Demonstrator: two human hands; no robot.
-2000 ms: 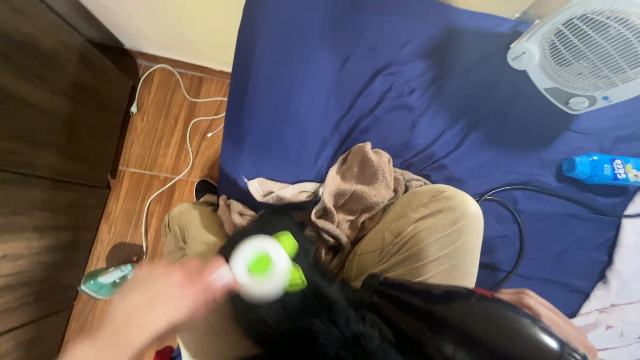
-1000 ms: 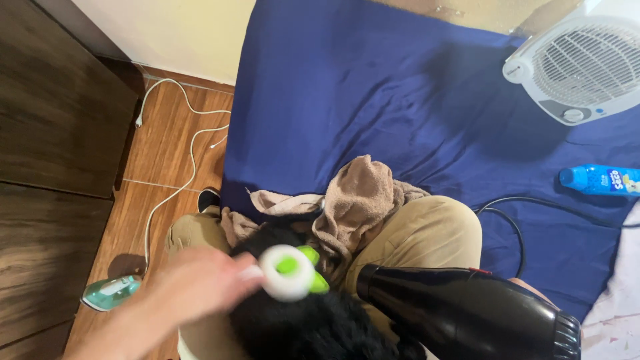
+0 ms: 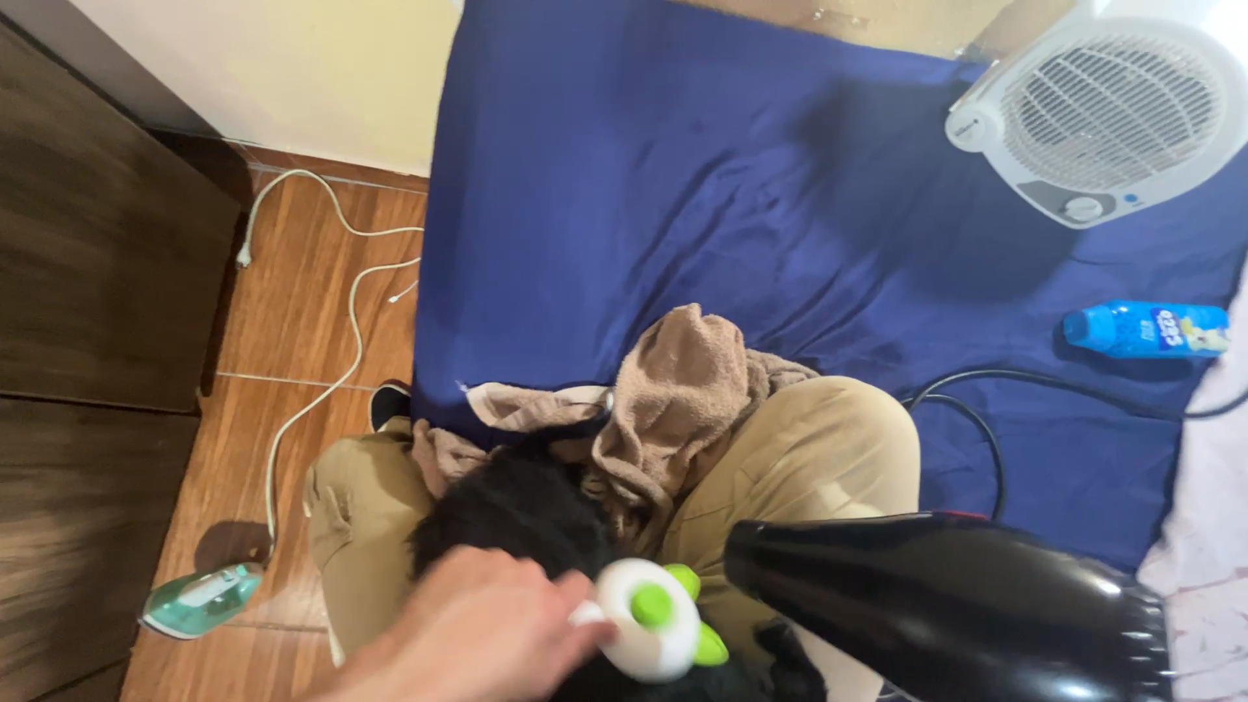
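Note:
My left hand [image 3: 487, 619] grips the handle of a round white and green pet brush [image 3: 648, 619], which lies over the black fur of an animal [image 3: 517, 507] on my lap. A black hair dryer [image 3: 946, 595] points left toward the brush from the lower right. My right hand is hidden; only the dryer shows there. A brown towel [image 3: 682, 390] is bunched between my knees, beside the animal's dark body.
A white fan heater [image 3: 1111, 117] and a blue bottle [image 3: 1141, 330] rest on the blue sheet [image 3: 585, 195]. A black cord [image 3: 1063, 380] crosses it. A green clothes iron [image 3: 203, 597] with a white cord [image 3: 356, 322] is on the floor, near dark wooden furniture [image 3: 97, 244].
The brush and my left hand have moved down and right over the black fur. Fingers of my right hand, visible at the dryer two seconds ago, are out of sight now.

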